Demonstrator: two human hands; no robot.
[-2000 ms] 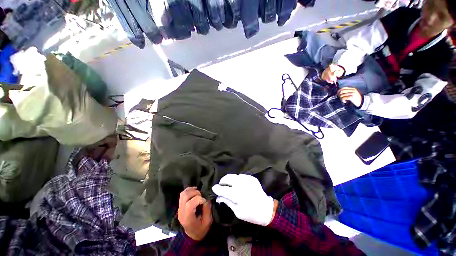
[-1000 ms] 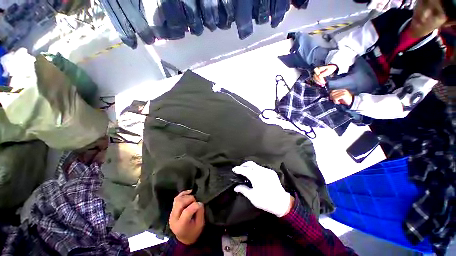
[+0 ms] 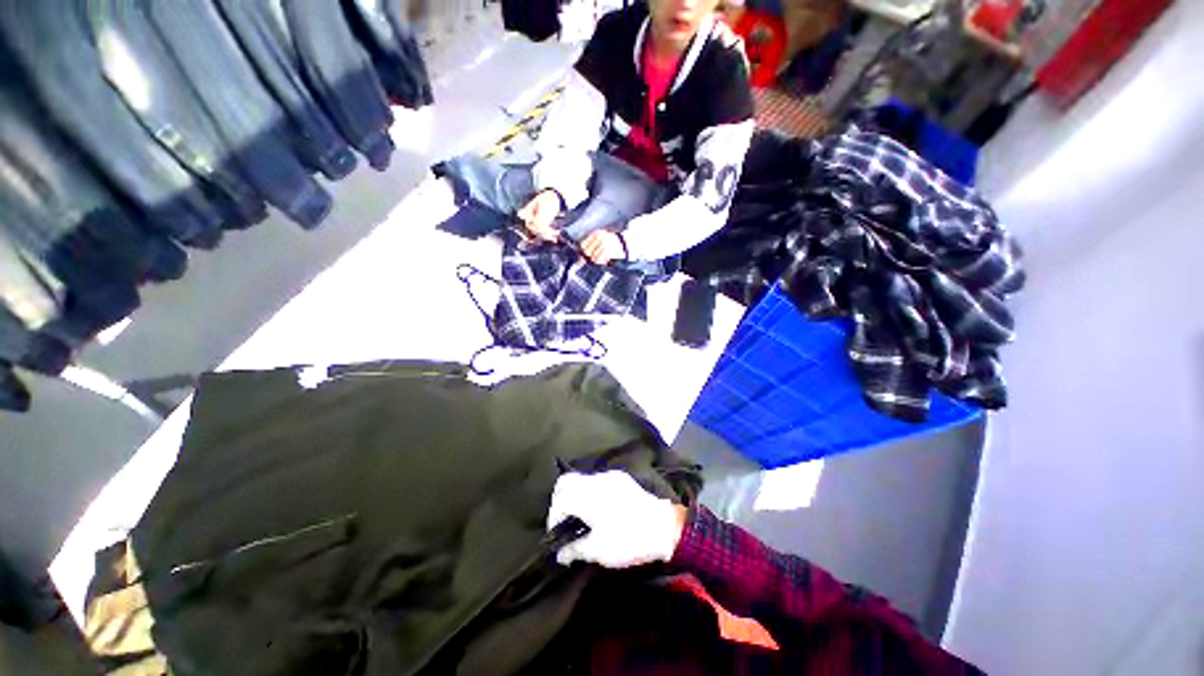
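A dark olive garment (image 3: 330,489) lies spread across the white table (image 3: 324,310) in front of me, with a thin pale line on its cloth at the left. My right hand (image 3: 615,519), in a white glove, is at the garment's right part. A small dark object or a dark bit of cloth shows at its fingertips; I cannot tell which, nor whether the hand grips the cloth. My left hand is not in view.
Across the table a person (image 3: 660,119) handles a blue-grey and checked garment (image 3: 541,291). A black hanger (image 3: 482,297) and a flat black phone (image 3: 693,312) lie nearby. A blue crate (image 3: 779,383) bears plaid garments (image 3: 911,251). Jeans (image 3: 172,119) hang at upper left.
The view has swung to the right, so the crate and the other person sit nearer the middle. My left hand has left the picture. My gloved right hand is now at the garment's right part.
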